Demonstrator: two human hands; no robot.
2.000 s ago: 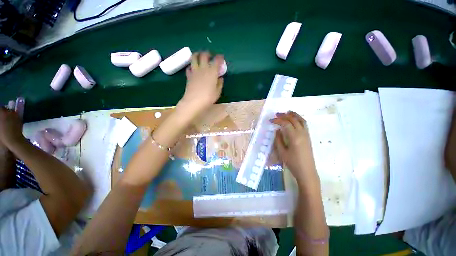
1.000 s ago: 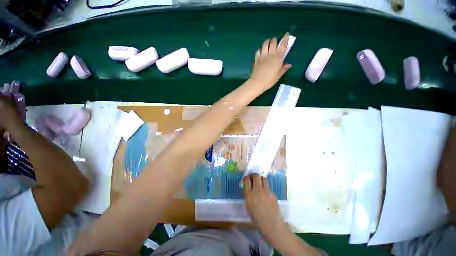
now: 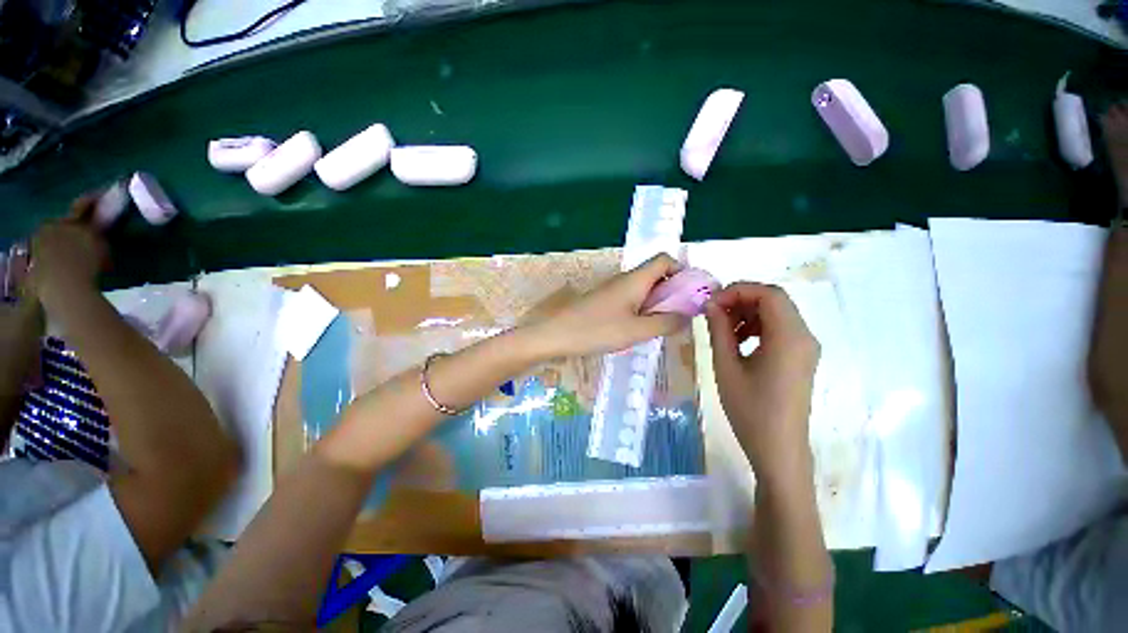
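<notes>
My left hand (image 3: 646, 301) holds a pink case (image 3: 682, 293) above the right part of the film-covered mat (image 3: 408, 513). My right hand (image 3: 757, 340) is just right of the case, with thumb and forefinger pinched together at its end. Anything between those fingertips is too small to tell. A sticker strip (image 3: 625, 402) lies steeply tilted on the mat, partly hidden under my left hand and the case, its top reaching over the belt. A second, plainer strip (image 3: 594, 508) lies flat near the mat's front edge.
More pink cases (image 3: 433, 165) lie in a left and a right group on the green belt (image 3: 557, 99). A folded white scrap (image 3: 306, 323) lies at the mat's left edge. White paper sheets (image 3: 1021, 396) are on the right. Another person's hand (image 3: 68, 254) touches cases at left; an arm shows at right.
My left hand has come back from the belt with a pink case. My right hand has left the strip's lower end and moved up beside the case. The belt's cases have shifted left.
</notes>
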